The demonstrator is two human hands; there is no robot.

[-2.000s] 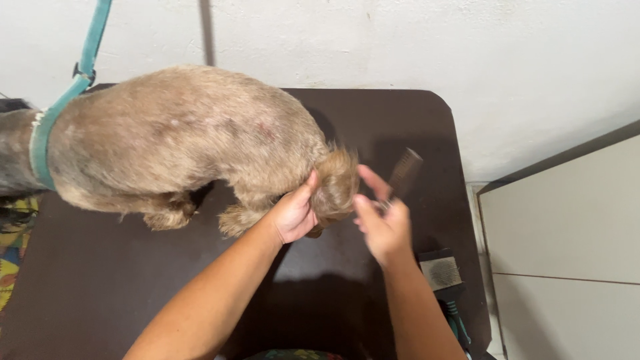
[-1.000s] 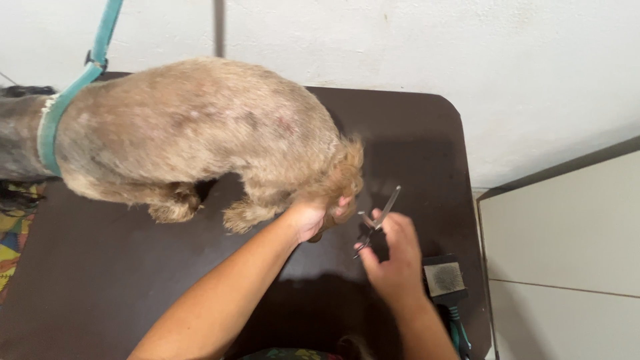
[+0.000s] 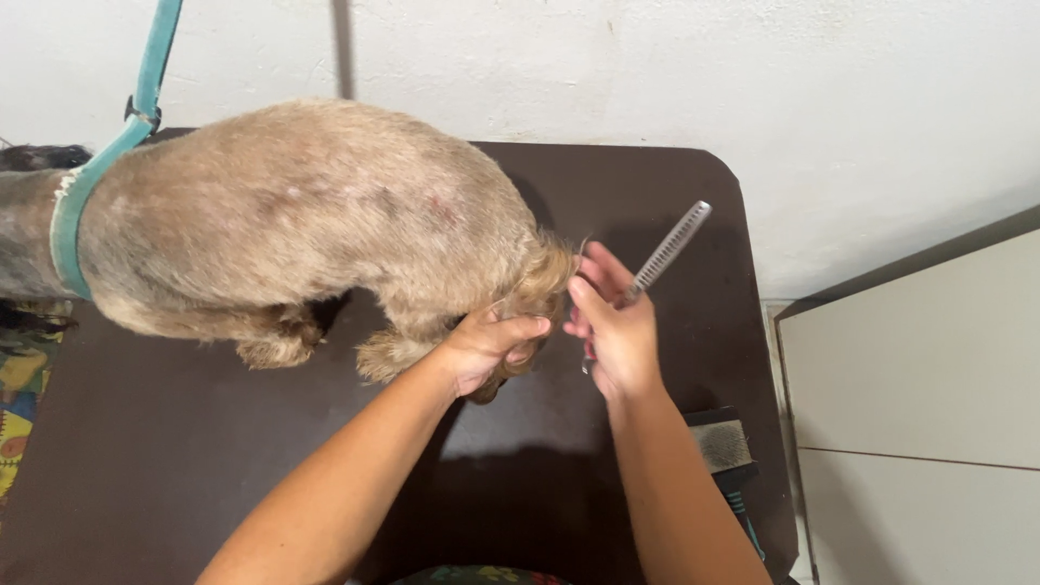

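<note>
A clipped tan dog [image 3: 309,211] stands on a dark brown grooming table [image 3: 244,455], its head out of view at the left. A teal grooming loop [image 3: 69,227] circles its front. My left hand [image 3: 487,345] is closed on the fur of the dog's rear leg, below the tail. Close by on the right, my right hand [image 3: 613,317] holds thinning shears [image 3: 670,248] against the palm, their toothed blade pointing up and right. Its thumb and forefinger are at the tip of the tail fur [image 3: 548,264].
A slicker brush [image 3: 723,445] lies near the table's right edge, partly behind my right forearm. A white wall [image 3: 528,65] rises behind the table, and a pale cabinet [image 3: 918,357] stands to the right. Patterned cloth [image 3: 20,390] shows at the left.
The shears have turned in my right hand, from blades apart beside the fur to lying along the palm. My right hand has moved left to the tail fur.
</note>
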